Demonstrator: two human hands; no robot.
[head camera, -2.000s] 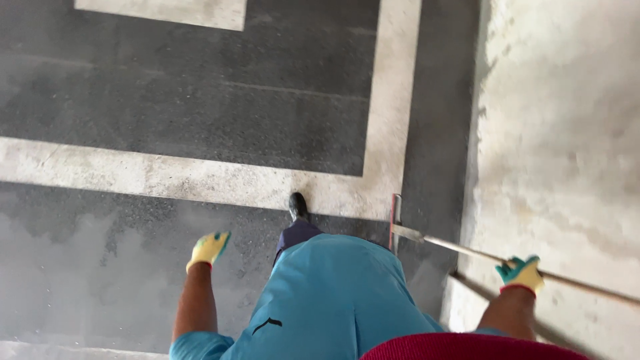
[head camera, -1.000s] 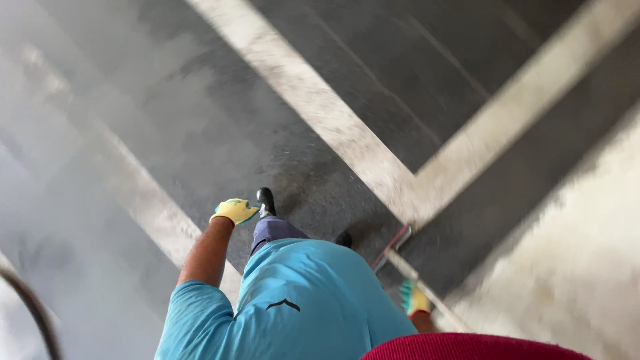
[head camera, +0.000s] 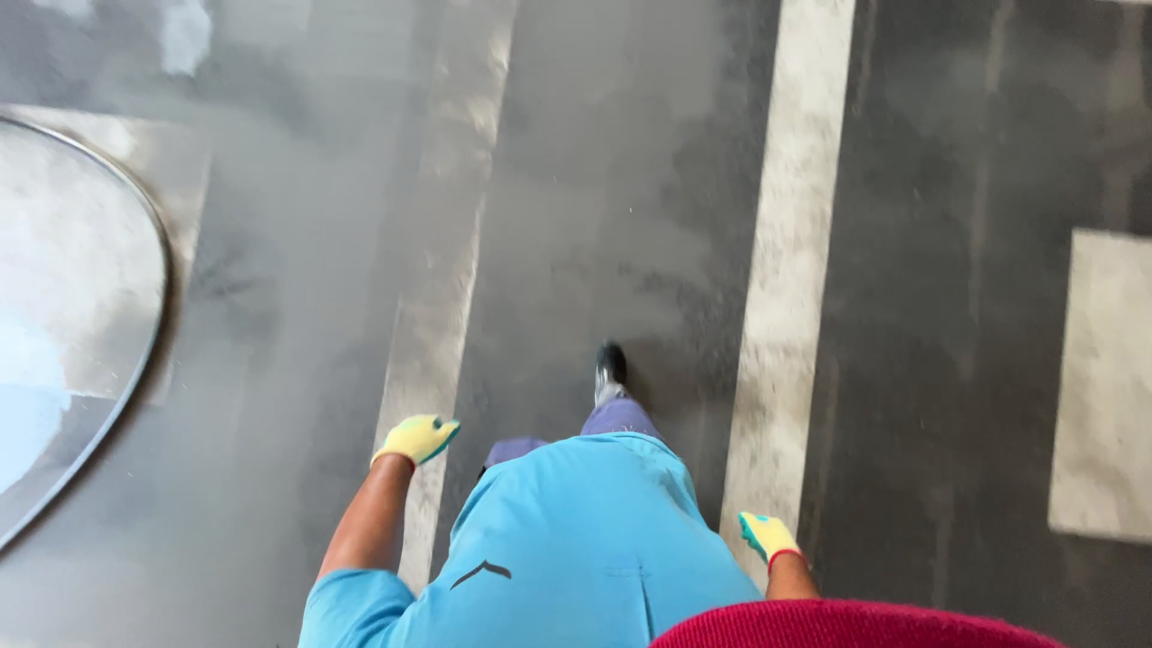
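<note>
My left hand (head camera: 417, 439), in a yellow knitted glove with a green coated palm and red cuff, hangs at my left side over a pale floor stripe. It holds nothing that I can see, its fingers loosely bent. At my right side is my right hand (head camera: 768, 535) in a matching glove, near the lower end of another pale stripe (head camera: 792, 270). No tool shows in or beside it, but its fingers are partly hidden. A black boot (head camera: 611, 364) stands forward on the dark grey floor between the stripes.
A hose (head camera: 162, 234) curves over the floor at the far left. The grey floor (head camera: 576, 225) looks wet, with shiny patches at the upper left. A pale rectangular floor marking (head camera: 1102, 387) lies at the right edge. Red fabric (head camera: 846, 625) covers part of the bottom edge.
The long-handled floor squeegee seen at my right hand earlier is out of view now. The view has turned strongly left, and the curved hose shows more fully.
</note>
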